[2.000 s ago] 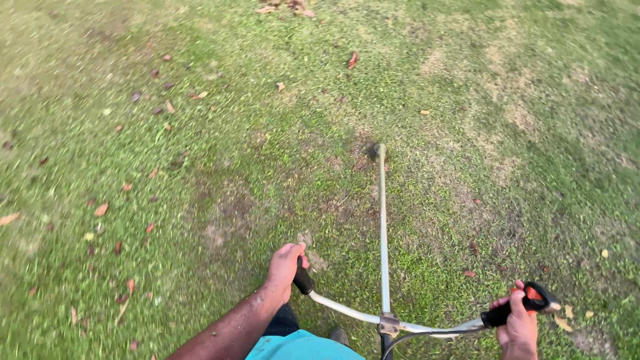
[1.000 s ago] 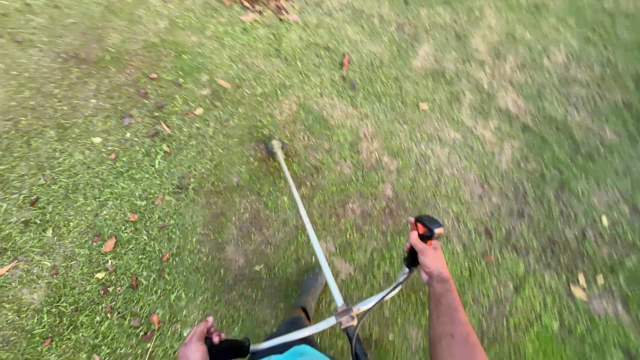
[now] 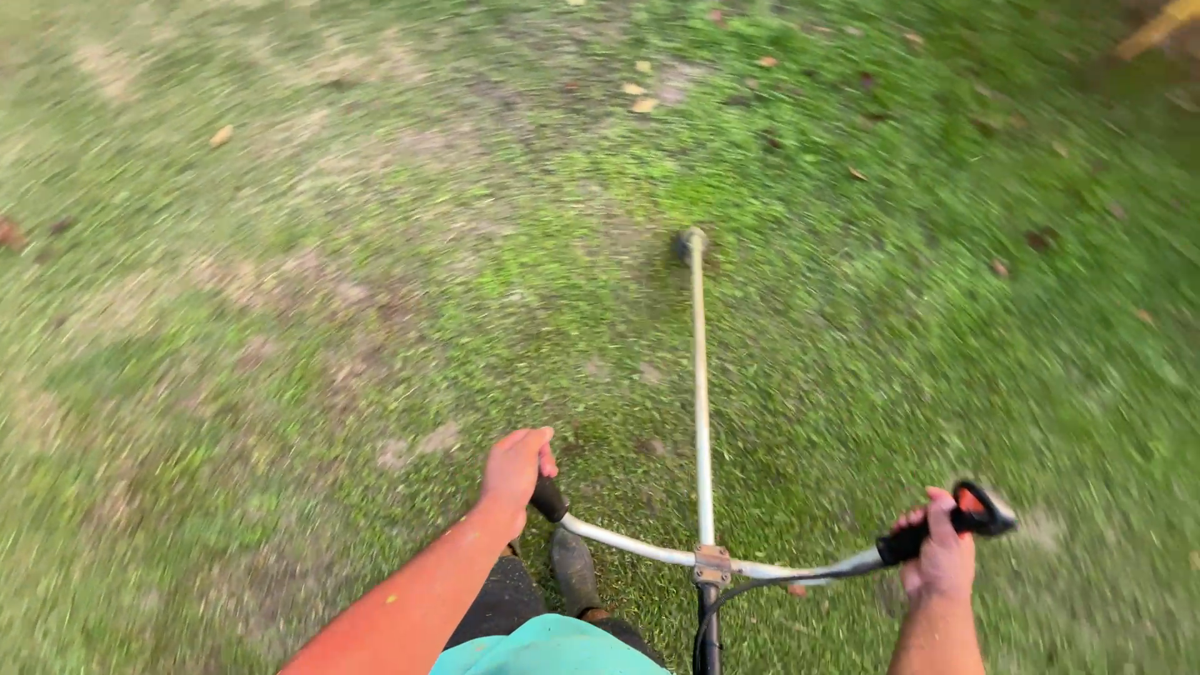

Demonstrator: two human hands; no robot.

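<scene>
A brush cutter (image 3: pixel 702 403) with a long metal shaft reaches forward from my body over the grass. Its cutting head (image 3: pixel 692 246) is low at the far end of the shaft, blurred. A curved metal handlebar (image 3: pixel 628 544) is clamped across the shaft by a bracket (image 3: pixel 712 565). My left hand (image 3: pixel 516 473) is closed around the black grip at the handlebar's left end. On the right end, my right hand (image 3: pixel 940 548) wraps the black throttle grip (image 3: pixel 905 541), which has an orange-red part. A black cable runs from that grip to the shaft.
Short grass (image 3: pixel 525 309) with brown worn patches surrounds me. Dry leaves (image 3: pixel 643 105) lie scattered ahead. A blurred yellow object (image 3: pixel 1158 30) shows at the upper right corner. My boot (image 3: pixel 574 570) stands on the grass below the handlebar.
The cutting head has swung from the left to the right, and the handlebar has turned with it. Both hands have stayed on the grips. The view has shifted to other ground.
</scene>
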